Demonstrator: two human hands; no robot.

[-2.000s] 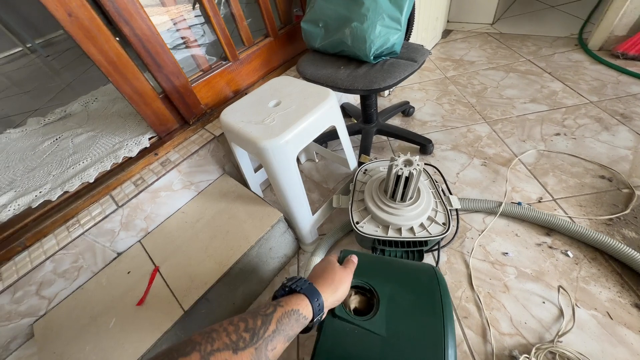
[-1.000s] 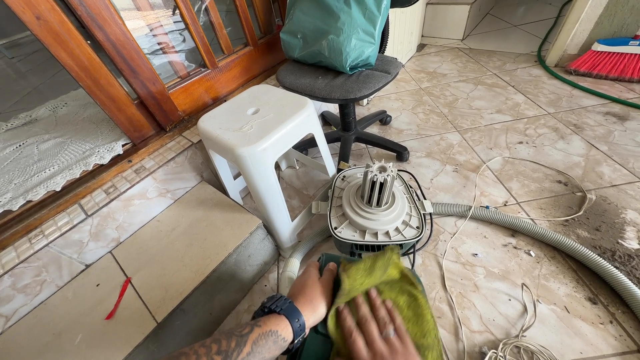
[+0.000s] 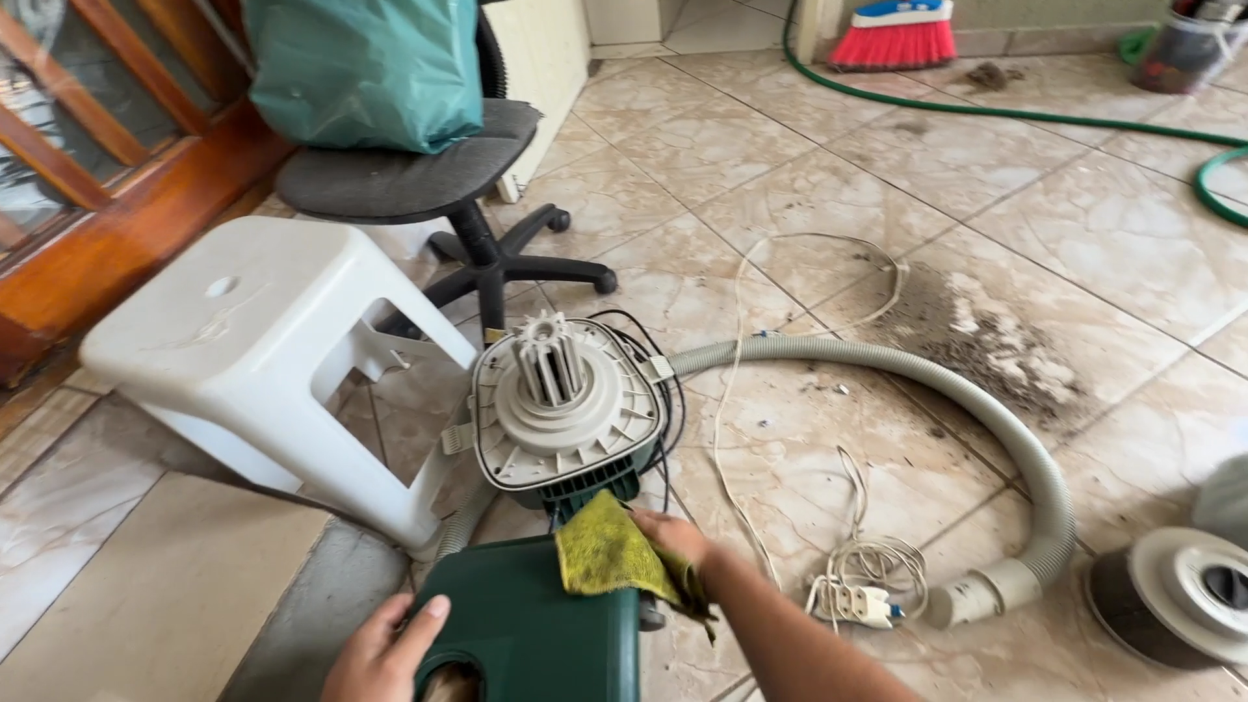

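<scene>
A dark green plastic vacuum cleaner canister (image 3: pixel 546 624), with a round opening in its top, stands at the bottom of the view. My left hand (image 3: pixel 385 651) rests on its left edge, thumb on top, beside the opening. A yellow-green cloth (image 3: pixel 614 551) is in my right hand (image 3: pixel 678 546) and lies over the canister's far right corner; the hand's fingers are partly hidden by the cloth. Just beyond sits the vacuum's motor head (image 3: pixel 561 409), its pale ribbed filter cage pointing up, with a black cord around its right side.
A white plastic stool (image 3: pixel 234 302) stands at left, before an office chair (image 3: pixel 419 175) bearing a green bag (image 3: pixel 366 73). A grey corrugated hose (image 3: pixel 936 375) curves across the tiles around a white cord and power strip (image 3: pixel 858 604). Dirt (image 3: pixel 1004 351), a filter (image 3: pixel 1185 595) and a red broom (image 3: pixel 892 39) are at right.
The cloth, first seen one second ago under my right hand, has moved to the canister's far right corner. My left hand is now at the left edge. The view has swung right.
</scene>
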